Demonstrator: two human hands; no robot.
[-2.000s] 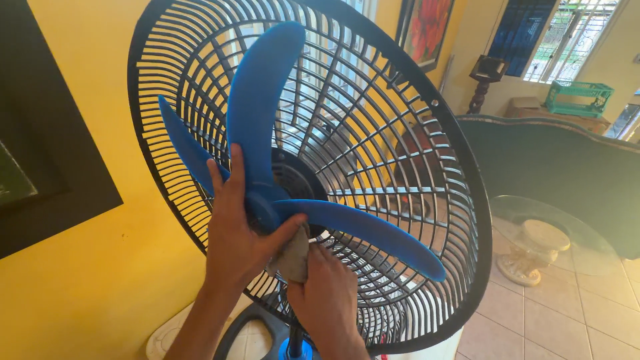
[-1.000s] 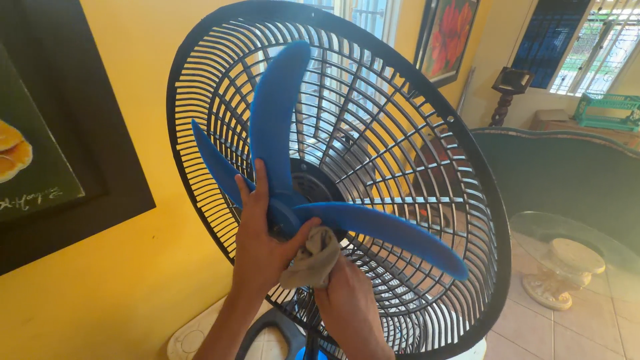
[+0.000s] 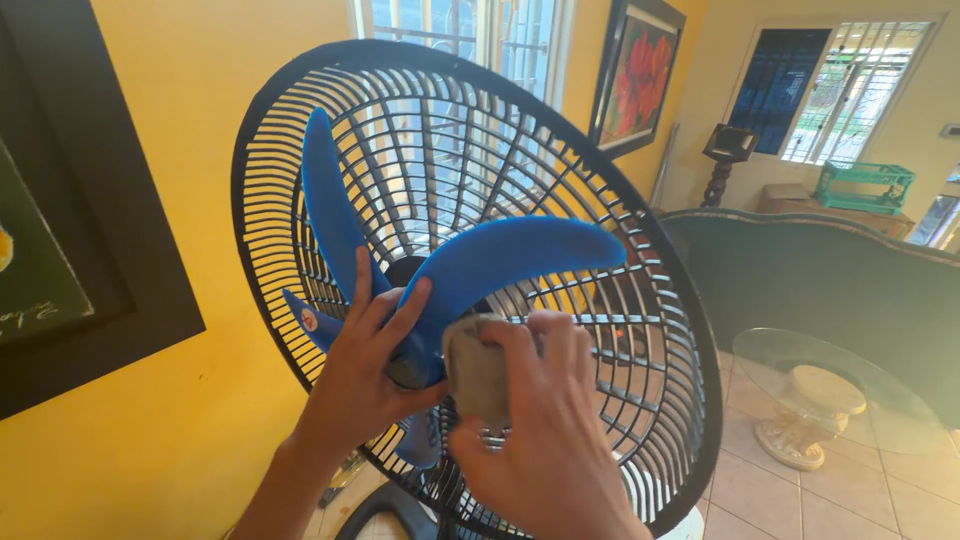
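A blue plastic fan blade assembly [image 3: 510,251] sits in front of the black rear grille [image 3: 701,315] of a fan. My left hand [image 3: 364,360] grips the blades near the hub, its fingers spread over the blade roots. In my right hand [image 3: 544,405] is a grey-beige cloth [image 3: 476,371], bunched beside the hub just below the root of the right-hand blade. Whether the cloth touches the blade cannot be told. A small round sticker shows on the lower left blade. My left hand and the blade roots hide most of the hub.
A yellow wall with a dark-framed painting [image 3: 142,247] is at the left. Behind the grille is a barred window [image 3: 517,45]. At the right stand a green sofa [image 3: 817,277], a round glass table [image 3: 900,390] with a stone-like pedestal, and a green plastic crate [image 3: 862,187].
The blades have turned, so one now points right above the cloth and another up at the left. My right hand and the cloth have moved to the right side of the hub.
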